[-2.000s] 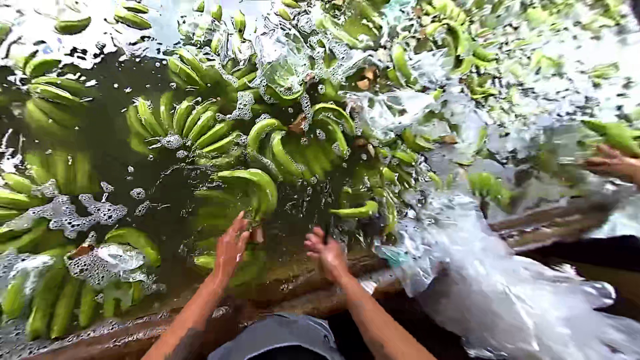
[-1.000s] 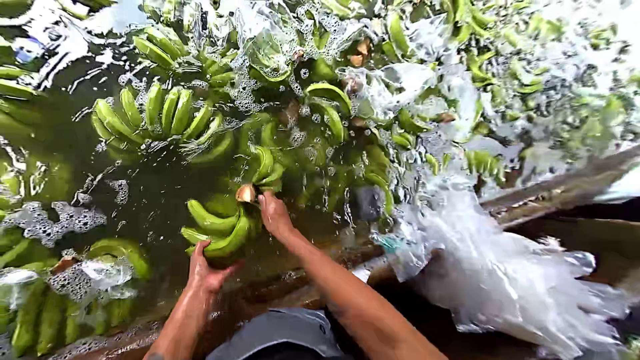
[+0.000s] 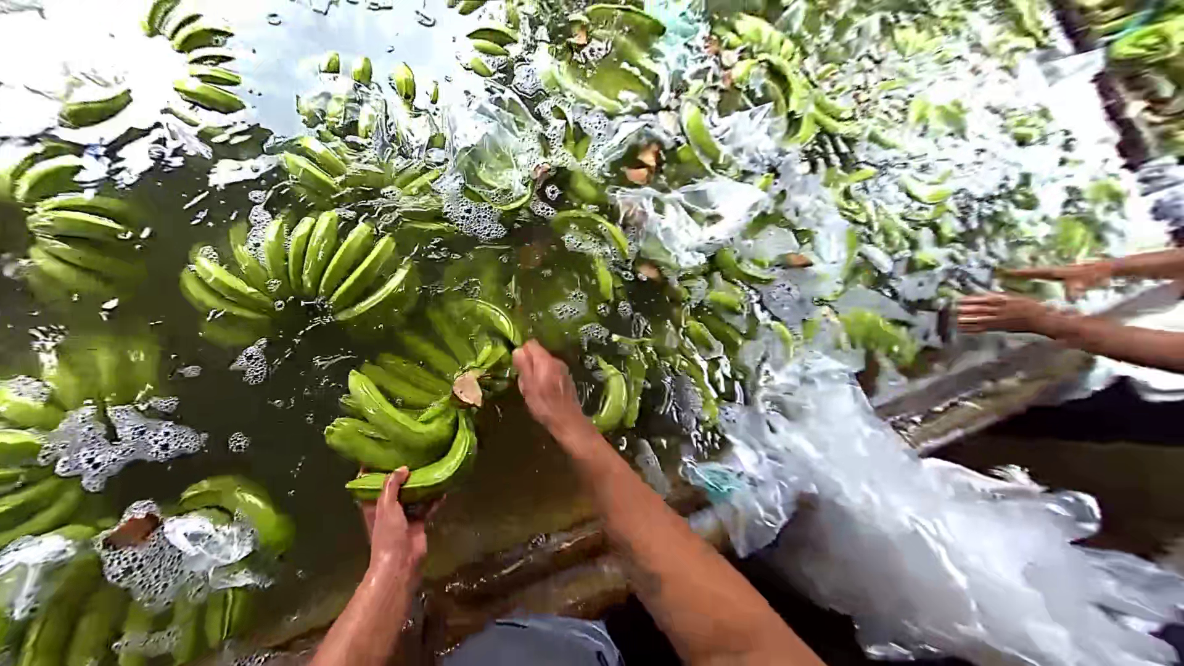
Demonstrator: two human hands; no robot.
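A hand of green bananas (image 3: 402,425) with a brown cut crown lies at the water's surface near the tank's edge. My left hand (image 3: 398,523) grips its lowest fruit from below, with the thumb on top. Just right of the crown is my right hand (image 3: 546,384), its fingers curled beside the fruit; whether they hold anything is hidden. Beyond, another banana hand (image 3: 305,268) floats with its fruit fanned out.
Foamy water holds more banana hands (image 3: 83,231) at left and many bananas among clear plastic at right. Plastic sheeting (image 3: 906,536) hangs over the tank's rim (image 3: 980,398). Another person's hands (image 3: 1008,313) reach in at far right.
Two seconds ago both my hands were apart above the water; then they took hold of a banana hand. My right hand has since moved off its crown. The other person's hands are back in view.
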